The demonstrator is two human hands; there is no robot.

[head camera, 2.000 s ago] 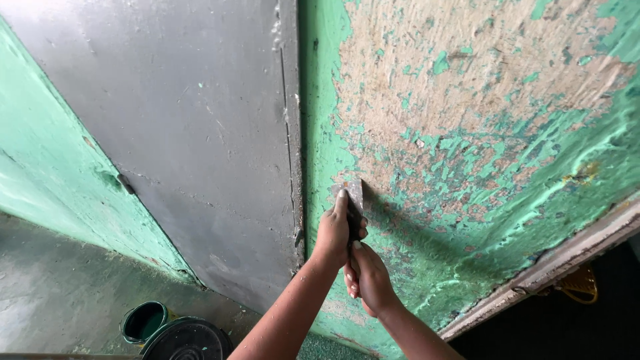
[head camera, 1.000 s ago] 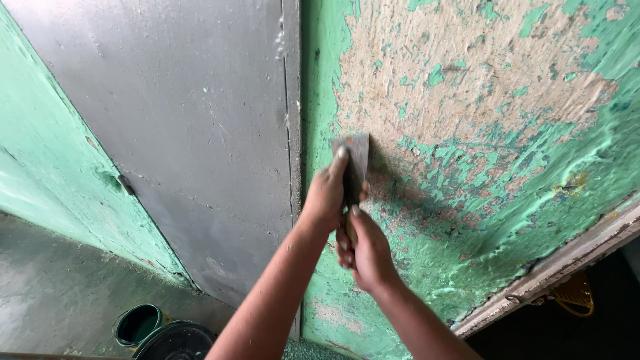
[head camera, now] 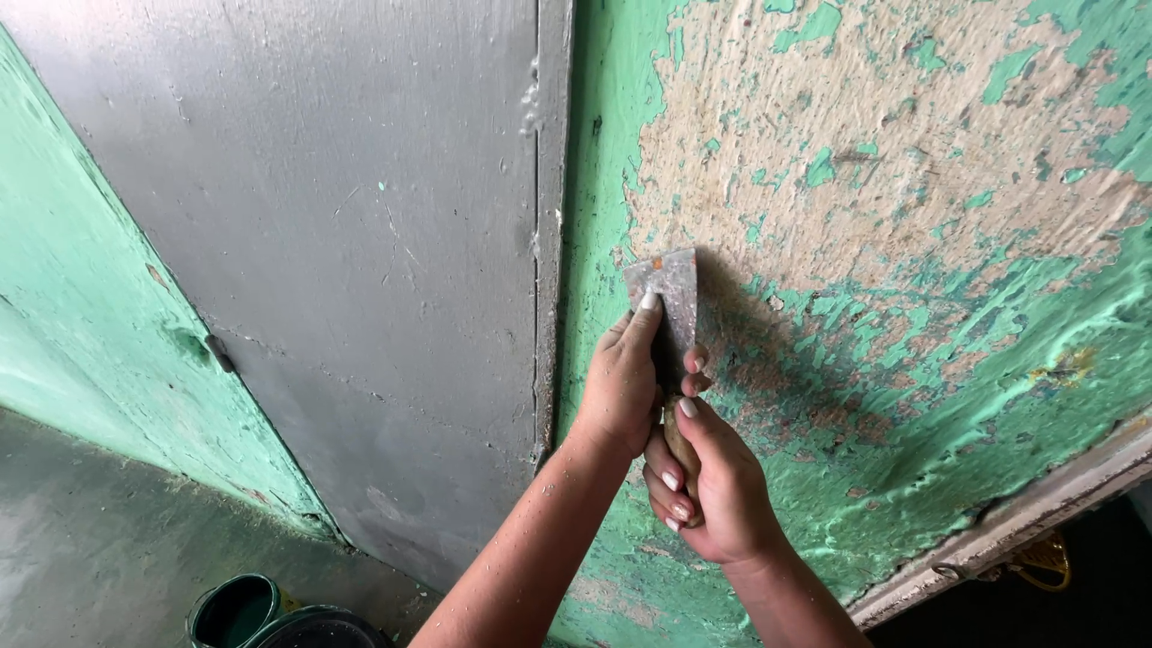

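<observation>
A paint scraper (head camera: 679, 301) with a wide, worn metal blade and a wooden handle points up against the green painted wall (head camera: 810, 486). My left hand (head camera: 625, 387) grips the base of the blade, its thumb flat on the metal. Just below, my right hand (head camera: 720, 481) is wrapped around the handle. The blade's edge lies at the lower left of a large patch of bare beige plaster (head camera: 783, 180), where flakes of green paint remain. Small pale specks dot my forearms.
A grey door (head camera: 360, 225) stands left of the wall. On the floor at the lower left are a green-rimmed bucket (head camera: 236, 612) and a dark round container (head camera: 319, 627). A worn, pale frame edge (head camera: 1008, 531) runs along the lower right, with a yellow object (head camera: 1048, 562) beyond it.
Both hands and the scraper have moved up the wall since the earliest frame, where the blade was lower, among the green paint remnants. Both hands have kept their hold.
</observation>
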